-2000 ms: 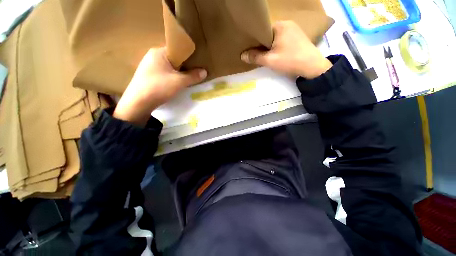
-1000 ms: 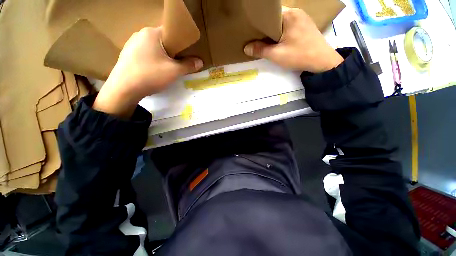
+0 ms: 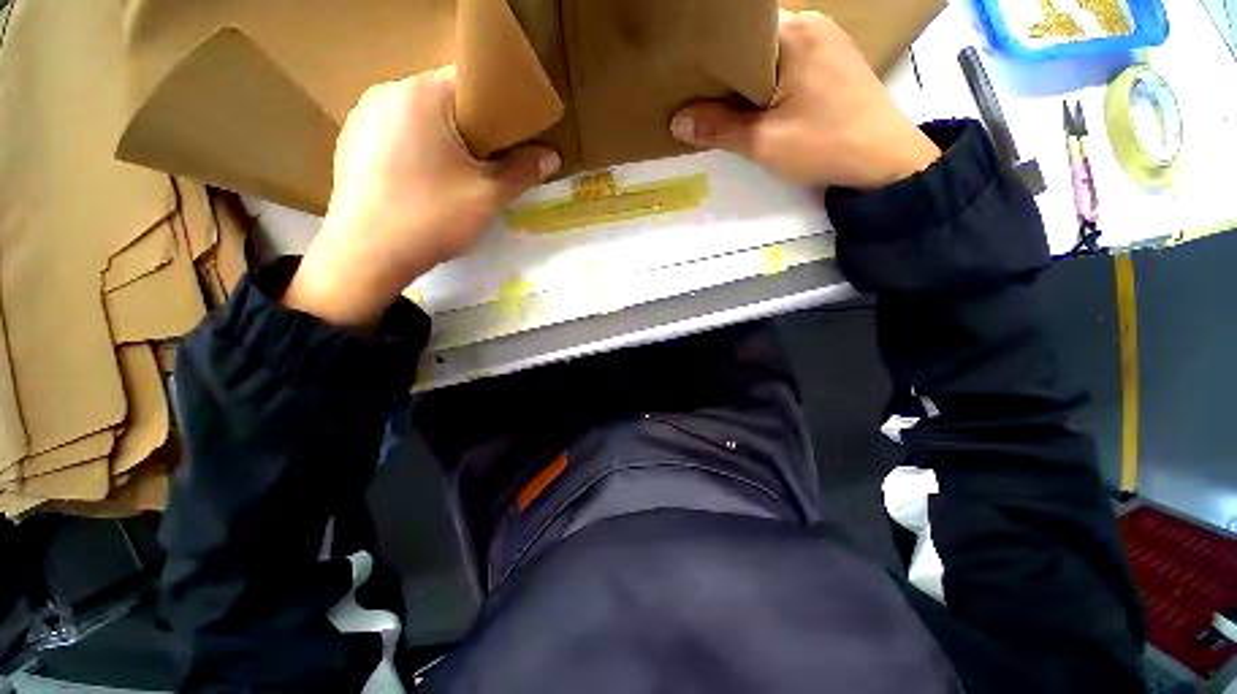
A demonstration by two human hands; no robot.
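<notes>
A large tan-brown leather panel (image 3: 617, 88) with a seam down its middle lies at the top centre, its sides folded up. My left hand (image 3: 414, 183) grips its left fold, thumb on the near edge. My right hand (image 3: 814, 115) grips its right fold, thumb on the inner face. Just below the panel's near edge, a small gold-brown block, perhaps a positioning jig (image 3: 594, 186), sits with yellow masking tape (image 3: 611, 203) on the white work board (image 3: 651, 269). The far part of the panel is cut off by the picture's edge.
Stacked brown panels (image 3: 61, 312) lie at left. At right are a blue-rimmed tray (image 3: 1074, 49) of small gold pieces, a black-handled hammer (image 3: 990, 106), pink-handled snips (image 3: 1081, 176) and a pale yellow tape roll (image 3: 1145, 125). A yellow line (image 3: 1127, 380) crosses the dark floor.
Both hands, still holding the panel, have moved slightly up from the tape, and more of the gold-brown block shows. The panel's left corner is turned over more than two seconds ago.
</notes>
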